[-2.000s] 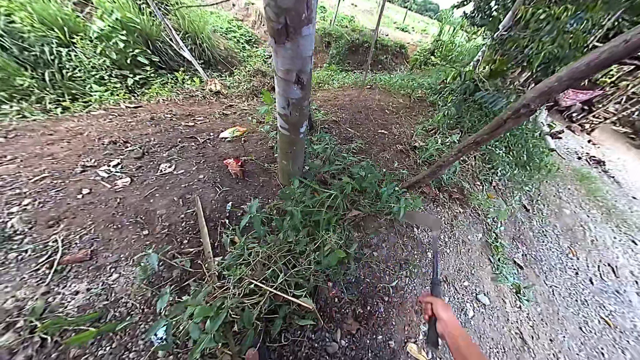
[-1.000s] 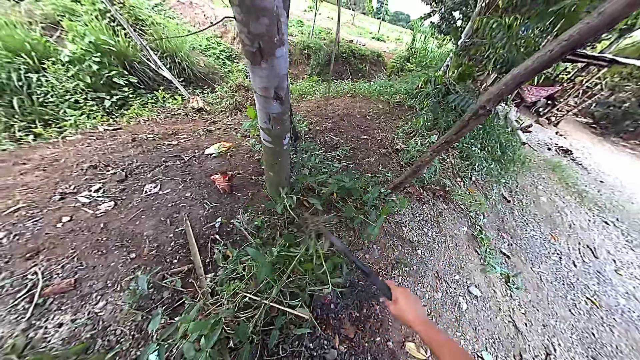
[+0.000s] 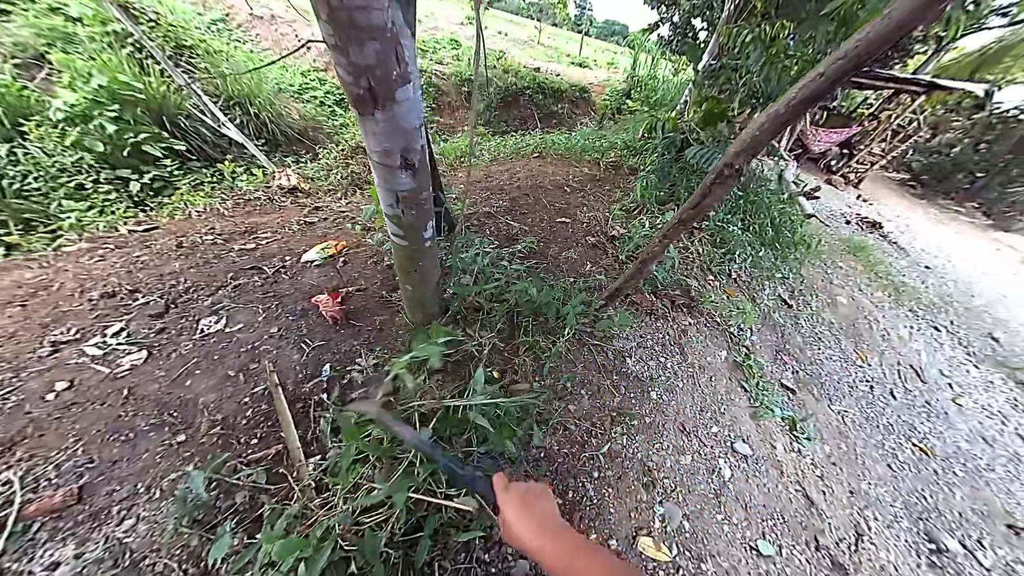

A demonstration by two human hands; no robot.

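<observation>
My right hand (image 3: 528,512), low and just right of the middle, is closed on the dark handle of a long bladed hand tool (image 3: 432,450). Its blurred blade points up and left over the green weeds (image 3: 384,496), and its exact shape cannot be made out. Leafy stems lie and stand around it, below the foot of a tree trunk (image 3: 404,176) with pale, patchy bark. My left hand does not show.
A slanting wooden pole (image 3: 744,156) meets the ground right of the trunk. A short wooden stake (image 3: 286,420) stands at the left of the weeds. Orange and red litter (image 3: 330,306) lies on bare soil. A gravel track (image 3: 864,432) runs along the right.
My right hand with the tool has swung left; its blade was right of the weeds, then near the trunk's foot, and is now over the weeds' left part.
</observation>
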